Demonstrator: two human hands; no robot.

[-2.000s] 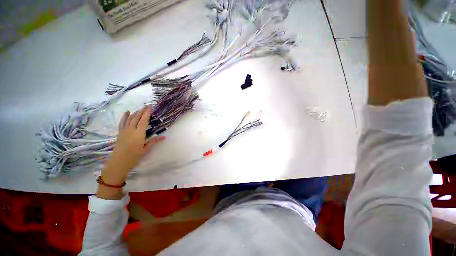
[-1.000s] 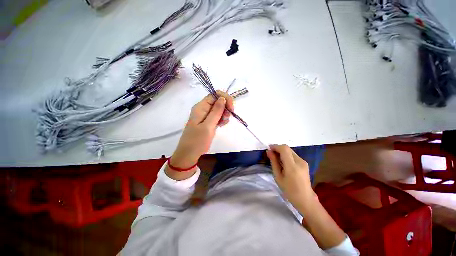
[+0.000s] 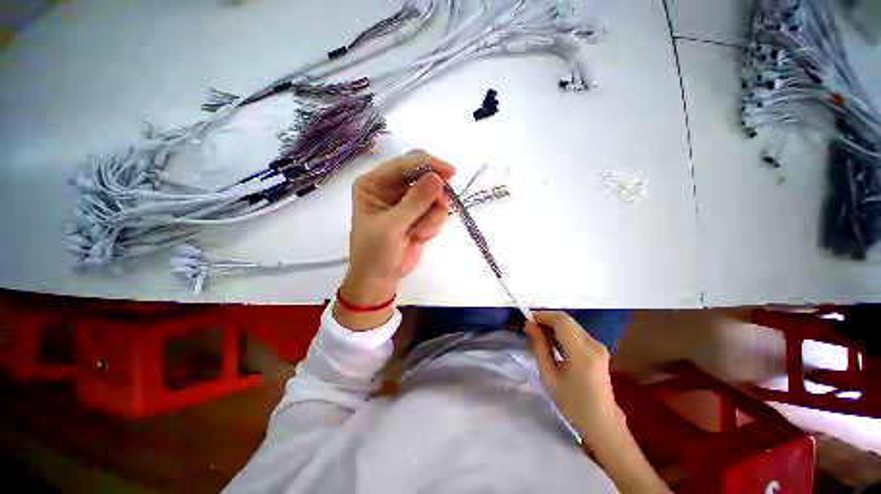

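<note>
My left hand (image 3: 396, 217), with a red cord at the wrist, pinches the ends of the dark core wires (image 3: 473, 234) of a white multi-core cable (image 3: 517, 297). The wire tips are hidden in its fingers. My right hand (image 3: 570, 362) grips the white jacket lower right, near the table's front edge. The wires run straight between the two hands. Another cable (image 3: 309, 262) lies behind my left hand, its fanned wires (image 3: 491, 195) showing to the right of the fingers.
A large cable bundle (image 3: 145, 207) with a brown-purple wire tuft (image 3: 333, 135) lies left. Black housings (image 3: 487, 104) and small white pieces (image 3: 625, 185) lie mid-table. A second cable bundle (image 3: 787, 77) and a dark mass (image 3: 852, 203) are at the right. Red stools (image 3: 715, 425) stand below.
Two seconds ago my left hand was on the bundle and my right arm reached forward. Both hands now hold one cable. Since one second ago, my left hand has moved to the wire ends.
</note>
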